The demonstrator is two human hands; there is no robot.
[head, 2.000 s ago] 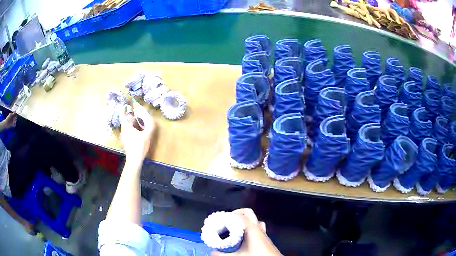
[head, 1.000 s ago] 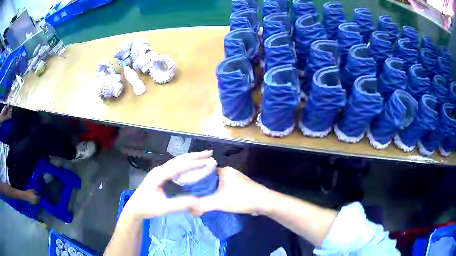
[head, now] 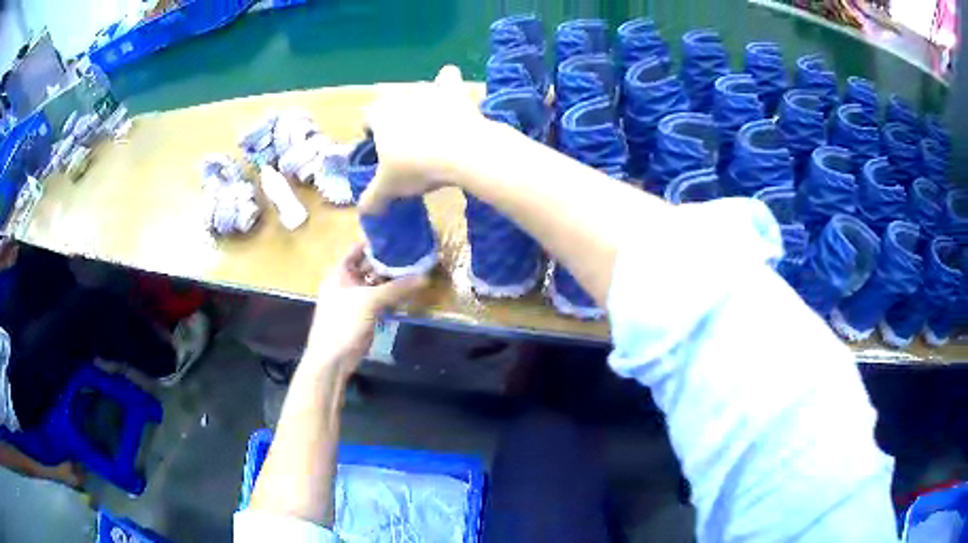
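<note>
A blue tube (head: 399, 234) with a pale bumpy ring at its lower end stands upright at the bench's front edge. My right hand (head: 425, 138) grips it from above, around its upper part. My left hand (head: 356, 309) is at its base, with fingers on the pale ring. Rows of trimmed blue tubes (head: 686, 143) stand to the right, partly hidden by my right arm. Loose pale rings (head: 230, 195) and a white glue bottle (head: 283, 198) lie to the left.
The tan bench (head: 149, 191) has a green conveyor belt (head: 318, 48) behind it. A blue tray (head: 409, 458) with a whitish liner is below the bench. A blue stool (head: 104, 426) and a seated person's arm and legs are at the lower left.
The blue tube has moved from below the bench up to its front edge and now has its ring end down. My right hand has moved to its top, my left hand to its base.
</note>
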